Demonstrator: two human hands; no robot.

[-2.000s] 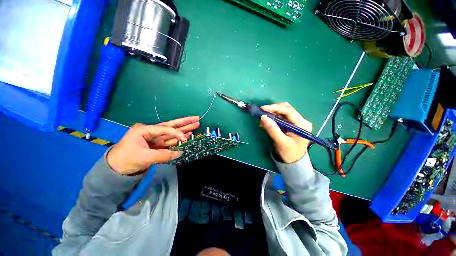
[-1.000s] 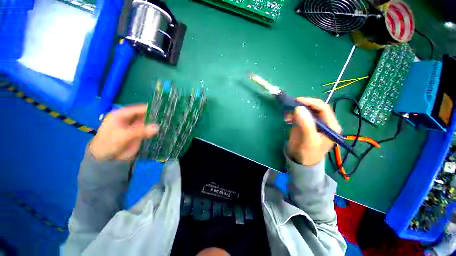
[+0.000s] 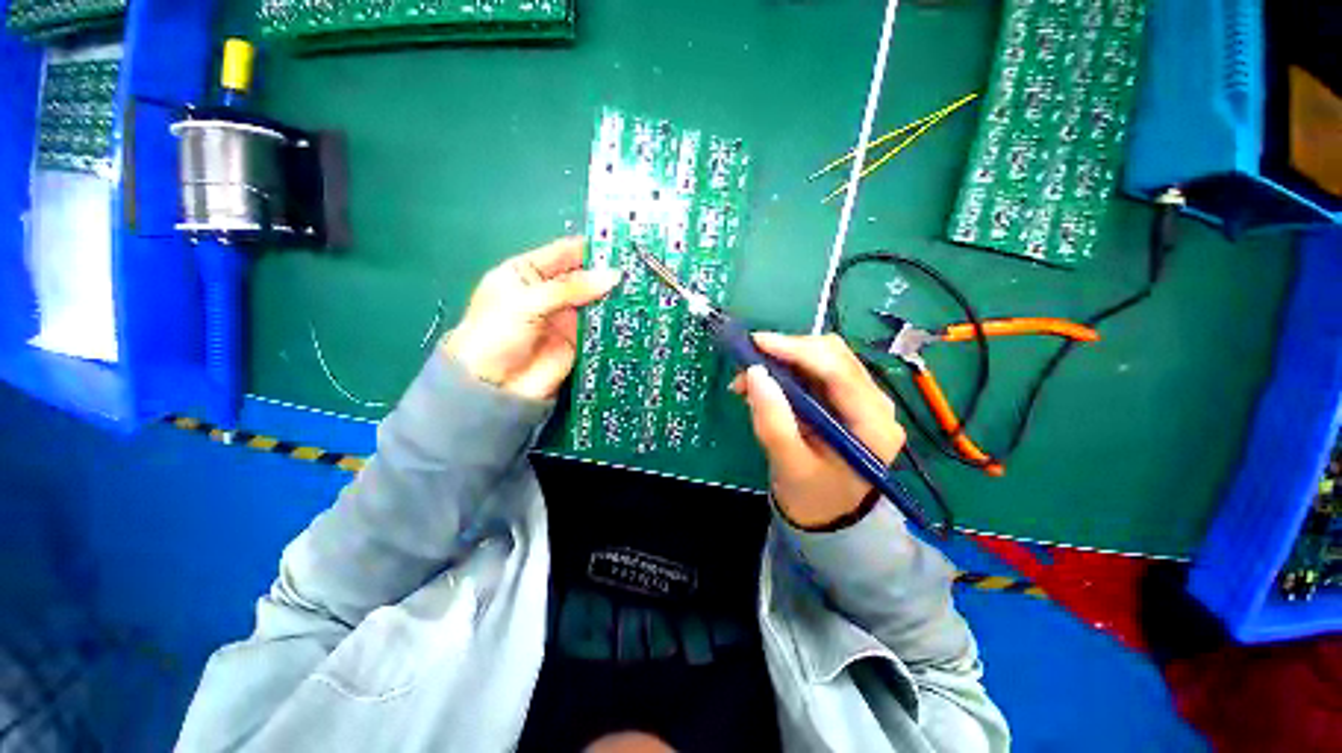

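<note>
A green PCB panel (image 3: 643,346) with silvery dots lies face up in front of me, its long side running away from me. My left hand (image 3: 520,318) holds its left edge, thumb on top. My right hand (image 3: 824,422) grips the dark blue soldering iron (image 3: 810,409) like a pen. The iron's tip is over the panel's middle, near my left fingertips; whether it touches cannot be told. A thin curved strand of solder wire (image 3: 342,389) lies on the mat left of my left hand.
A solder spool (image 3: 233,180) stands left. Yellow tweezers (image 3: 901,144) cross the white line. Orange-handled cutters (image 3: 949,386) lie right amid black cord. Stacked panels (image 3: 420,18) are at the top, another panel (image 3: 1048,125) beside the blue station (image 3: 1229,111). A blue parts bin (image 3: 1277,486) is far right.
The panel has gone from tilted in my left hand to flat, solder side up, and further right. The iron's tip has come over it. The solder strand is now out of my left hand. The view has shifted.
</note>
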